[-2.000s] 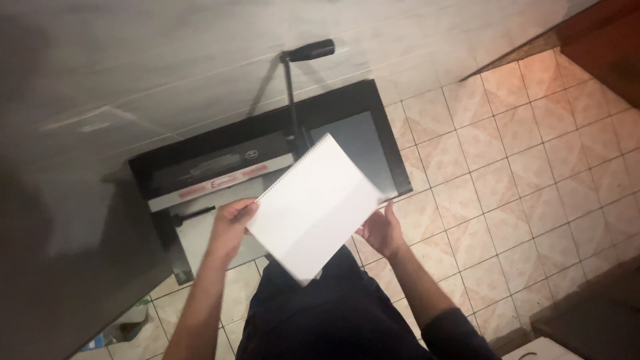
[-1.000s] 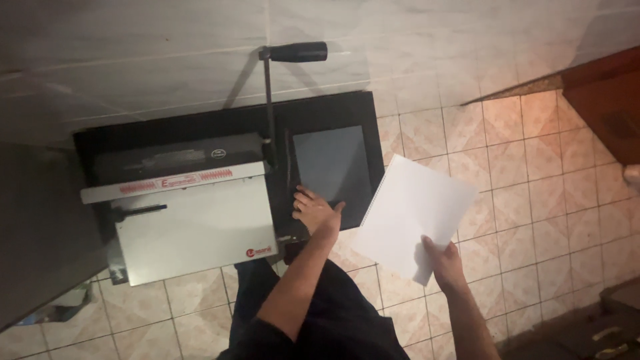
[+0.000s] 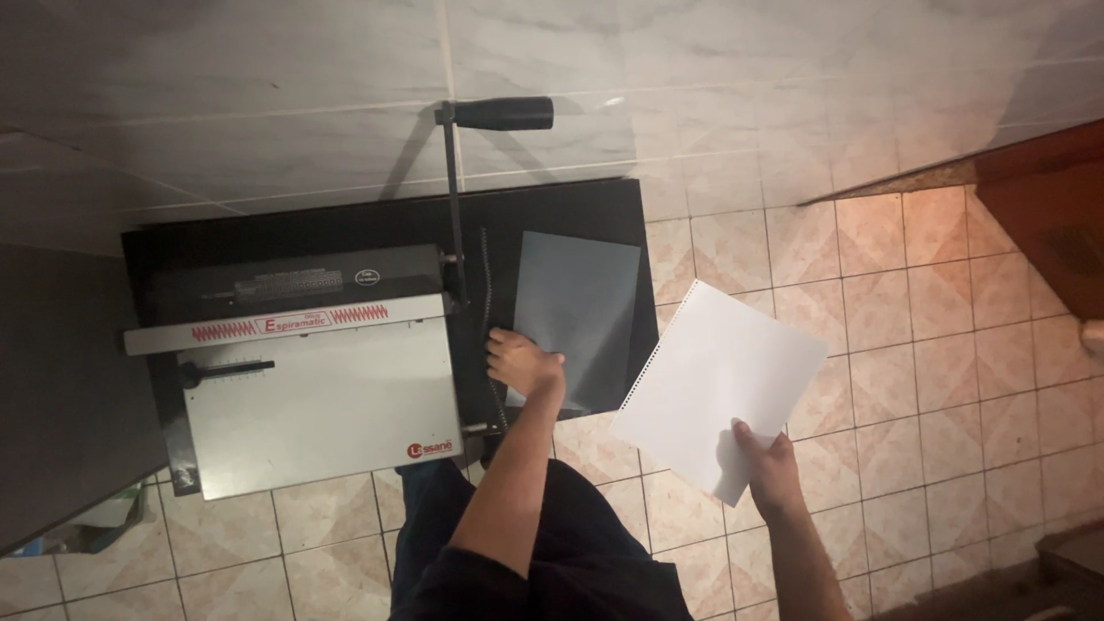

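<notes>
White paper (image 3: 733, 371), with a row of small punched holes along its left edge, is in my right hand (image 3: 770, 466), the thumb on top near the lower edge. My left hand (image 3: 523, 362) rests at the left edge of a dark grey cover sheet (image 3: 582, 302) on the black table. Its fingertips are beside a thin black spiral binding coil (image 3: 487, 276); whether they grip it or the sheet is unclear. Left of the coil stands an Espiramatic punching and binding machine (image 3: 319, 405) by Lassane, its crank lever with a black handle (image 3: 504, 113) upright.
The black tabletop (image 3: 552, 203) stands against a marbled tile wall (image 3: 345, 147). Tiled floor (image 3: 888, 414) lies to the right and below. A reddish-brown panel (image 3: 1052, 207) is at the far right. Something in plastic (image 3: 103, 522) lies on the floor at the lower left.
Two seconds ago both hands held the white paper in front of the table. The left hand let go and moved to the cover sheet; the right hand carried the paper to the right.
</notes>
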